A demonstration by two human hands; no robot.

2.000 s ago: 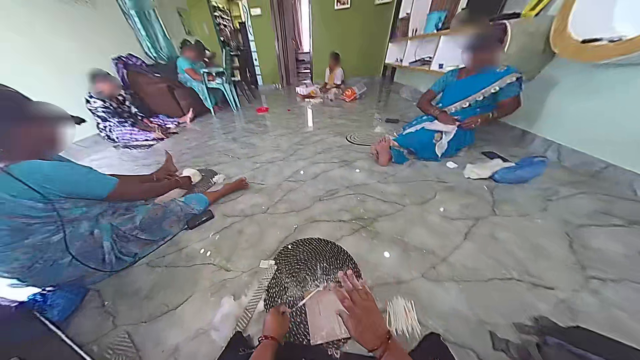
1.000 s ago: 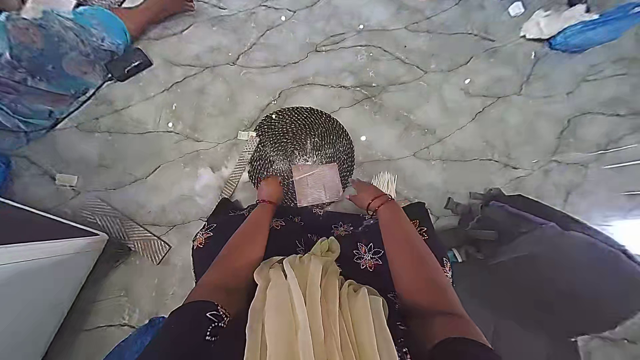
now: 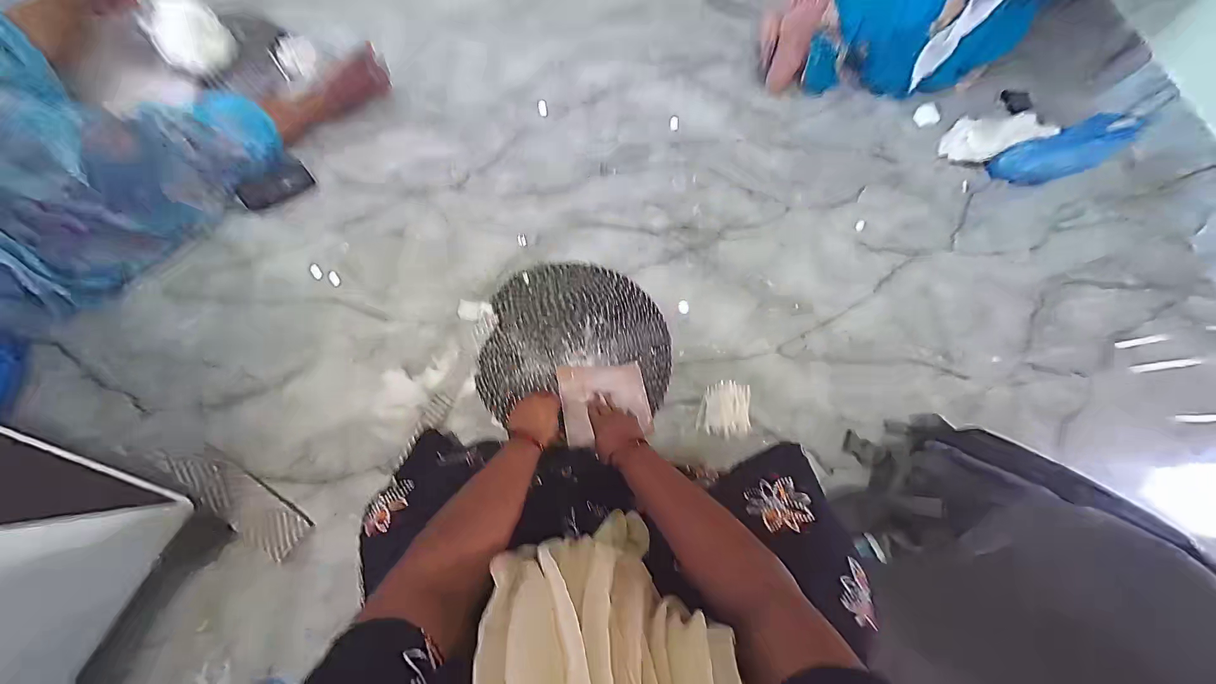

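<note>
In front of my lap a round dark patterned mat [image 3: 579, 304], dusted with white powder, lies on the floor. A flat pinkish square board [image 3: 622, 382] rests on its near right part. My right hand [image 3: 613, 425] lies on this board with its fingers spread. Beside the board's left edge, my left hand [image 3: 535, 418] is at the mat's near edge; its fingers are blurred, and whether they hold something is not clear. A bundle of thin white sticks, seemingly cotton wicks [image 3: 727, 408], lies to the right of the mat. White cotton fluff [image 3: 408, 391] lies at the left.
A dark bag [image 3: 1026, 570] sits at my right, and a white box-like object [image 3: 104, 560] at my left. A striped strip [image 3: 252, 508] lies near that. A seated person with a phone [image 3: 275, 183] beside them is upper left; another person's foot [image 3: 784, 43] shows upper right, near a blue bag [image 3: 1064, 150].
My right hand has moved from the mat's right side onto the board, where it also lay two seconds ago. The view has tilted strongly.
</note>
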